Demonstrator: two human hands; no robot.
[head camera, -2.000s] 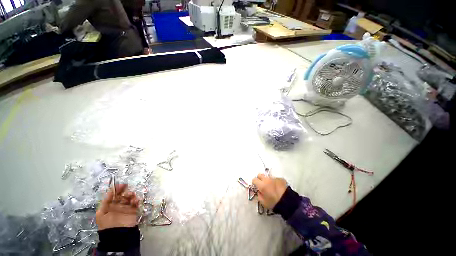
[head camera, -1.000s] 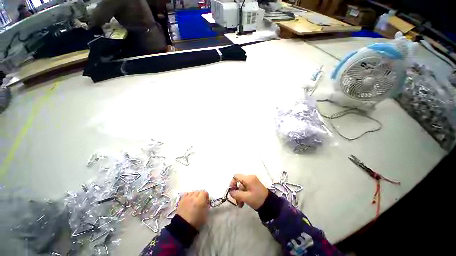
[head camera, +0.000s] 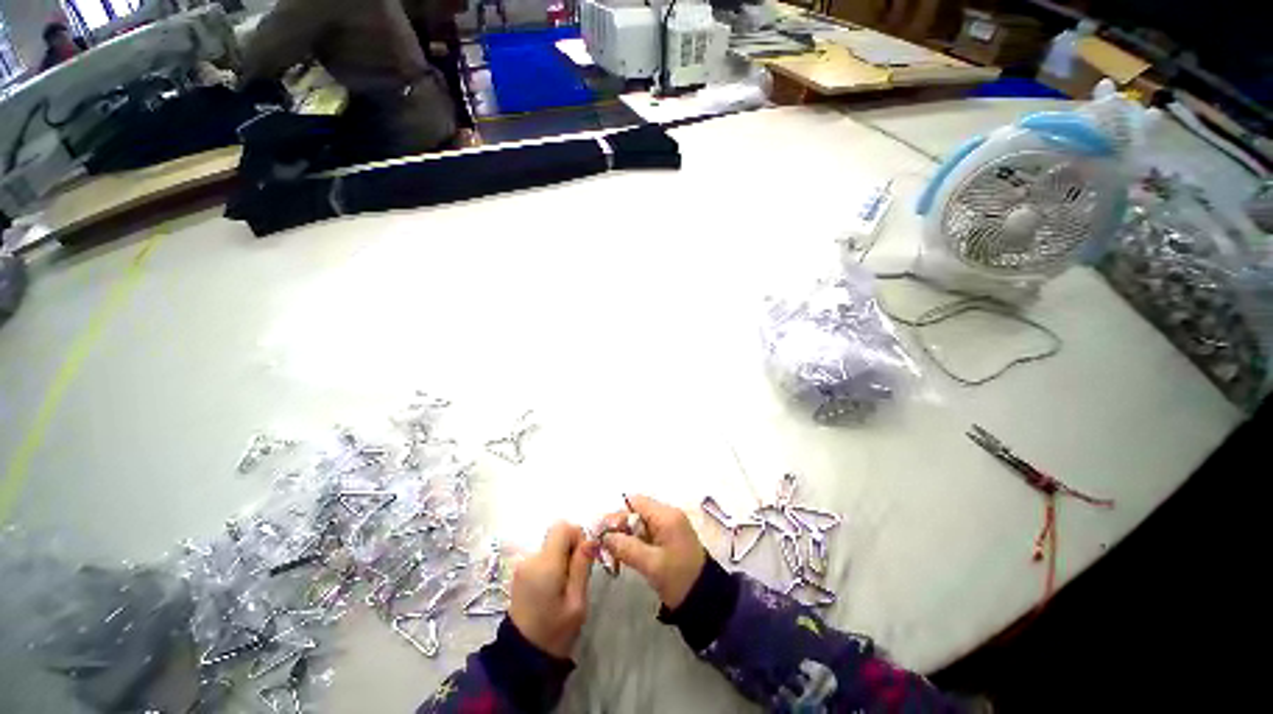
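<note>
My left hand (head camera: 550, 586) and my right hand (head camera: 659, 550) meet low in the middle of the view. Both grip one small metal buckle (head camera: 610, 536) between the fingertips, which hide most of it. A spread pile of triangular metal buckles (head camera: 366, 497), many in clear film, lies left of my left hand. Several darker, sharper-looking triangular buckles (head camera: 803, 522) lie together on the table just right of my right hand.
A round clear bag of hardware (head camera: 838, 349) stands beyond the right-hand buckles. Pliers or snips with red cord (head camera: 1016, 460) lie at the right. A fan (head camera: 1023, 216), a large hardware bag (head camera: 1187, 286) and a black roll (head camera: 475, 170) stand farther back. A person (head camera: 366, 63) is behind.
My left hand has come from the pile to the middle, and my right hand has moved left from the bare buckles. Since one second ago the hands have drawn together around the buckle.
</note>
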